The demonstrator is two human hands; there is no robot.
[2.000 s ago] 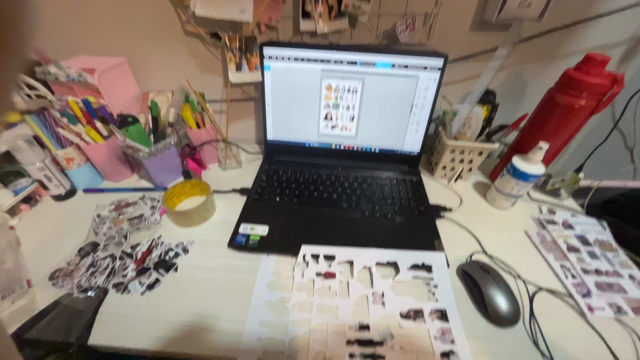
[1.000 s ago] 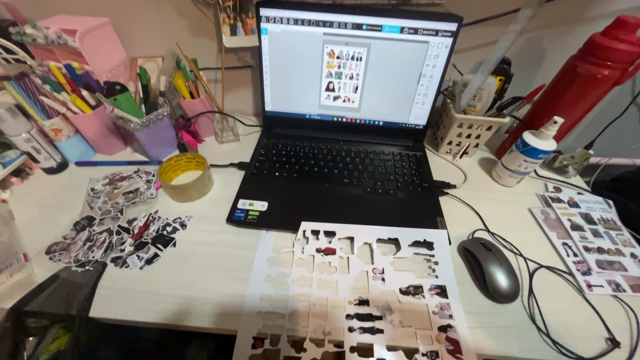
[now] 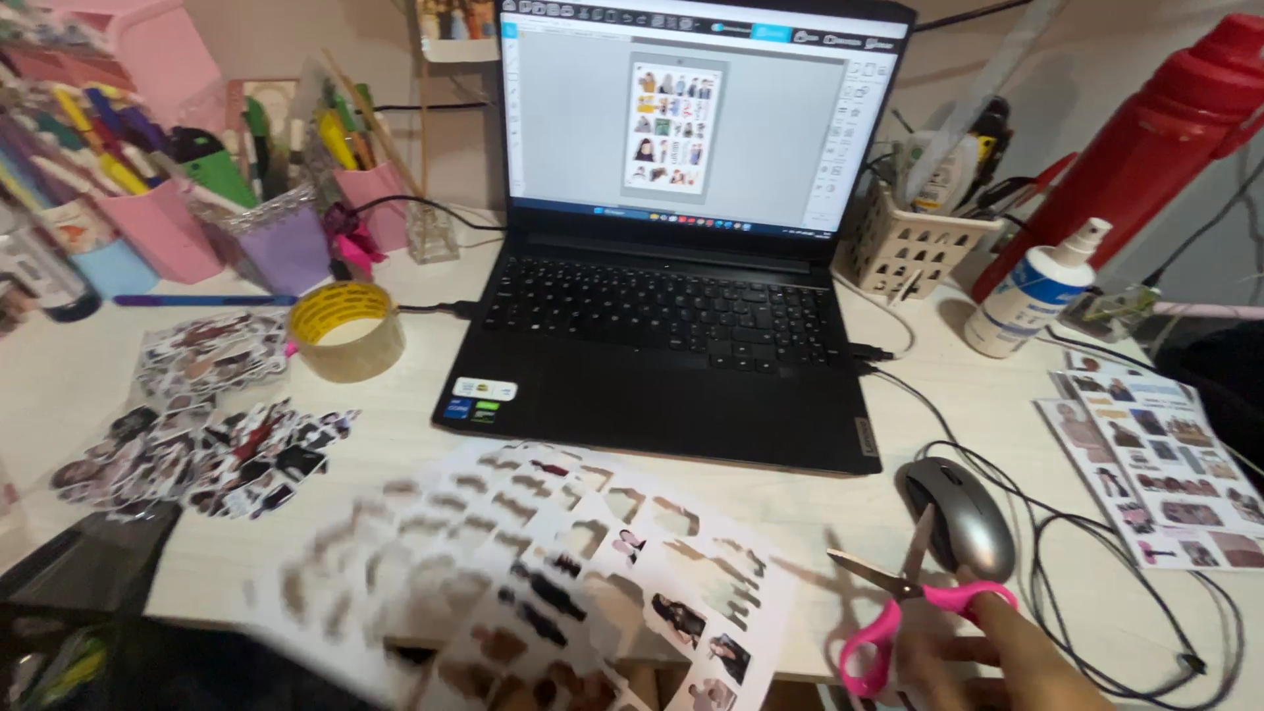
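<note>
Pink-handled scissors [image 3: 907, 591], blades spread, are in my right hand [image 3: 987, 642] at the lower right; its fingers are at the handle loops, partly blurred. The blades point up and left, beside a grey computer mouse [image 3: 956, 518]. A cut-out sticker sheet [image 3: 780, 592] with many holes and a few remaining pictures is tilted and blurred at the table's front edge, with another cut sheet behind it at its left. My left hand does not show. Cut stickers [image 3: 227, 434] lie in a heap at the left, part of them on clear plastic.
An open laptop [image 3: 652, 395] stands at the centre. Clear tape [image 3: 351, 355], pen cups [image 3: 267, 242] and a blue pen [image 3: 202, 301] are at left. A plastic basket [image 3: 913, 237], white spray bottle [image 3: 1032, 286], red bottle [image 3: 1126, 148], printed sheets [image 3: 1165, 454] and loose cables are at right.
My right hand has come into view with the pink scissors. The cut-out sheets have shifted left and tilted. The view has moved closer to the table.
</note>
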